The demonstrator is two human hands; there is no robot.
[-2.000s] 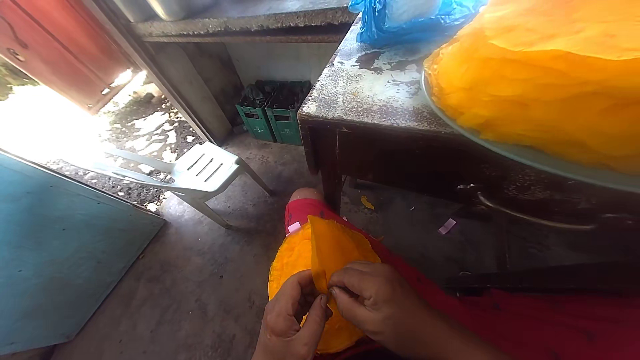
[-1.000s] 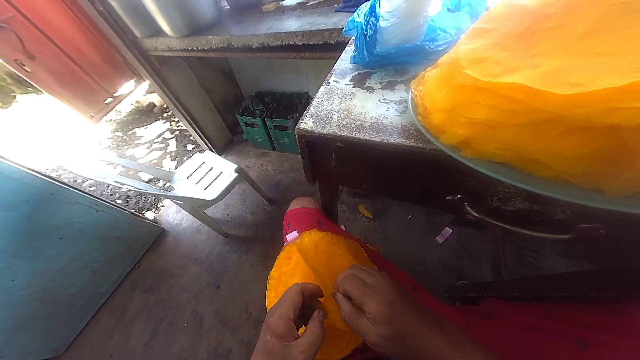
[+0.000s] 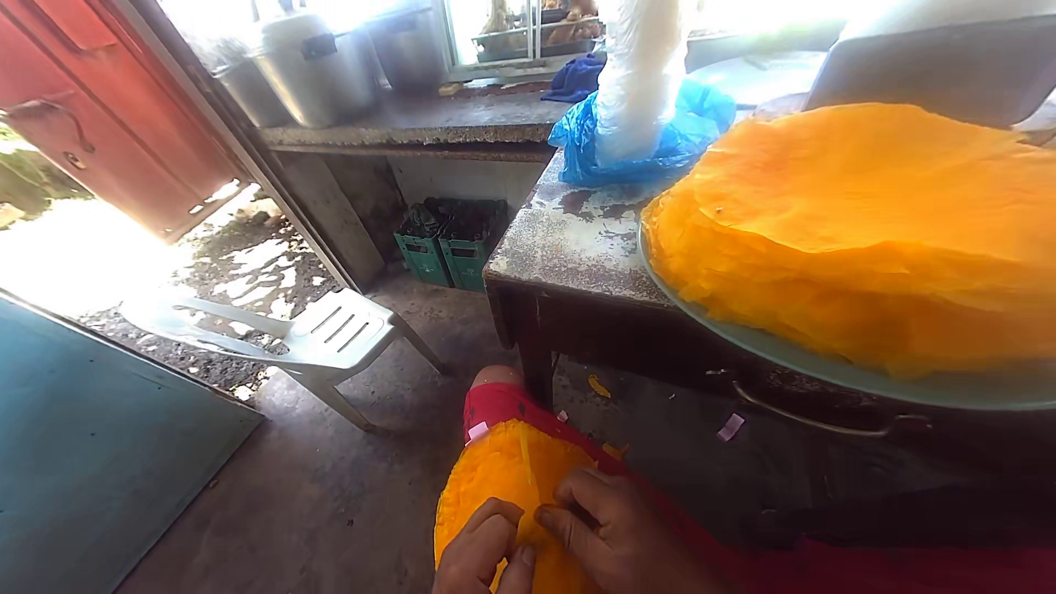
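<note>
A thin round orange sheet, its material unclear, (image 3: 495, 462) lies over my lap on red cloth (image 3: 528, 412). My left hand (image 3: 487, 549) pinches it between thumb and fingers near the bottom of the view. Close by on the right, my right hand (image 3: 598, 516) also pinches the sheet, fingertips almost touching those of the left. The part between the fingertips is partly hidden. A tall stack of similar orange sheets (image 3: 825, 239) rests on a large pale green tray (image 3: 742, 346) on the worn table (image 3: 569, 247).
A white plastic chair (image 3: 342, 330) stands at the left, near a blue panel (image 3: 107, 445). Green crates (image 3: 466, 256) sit under the concrete counter (image 3: 462, 120), which bears metal pots (image 3: 309, 70). A blue plastic bag (image 3: 577, 148) is beside the stack. Scraps (image 3: 731, 426) lie on the floor.
A raised fold of the orange sheet stood up between my hands two seconds ago; it now lies flatter. Both hands still pinch the sheet. The view has tilted upward.
</note>
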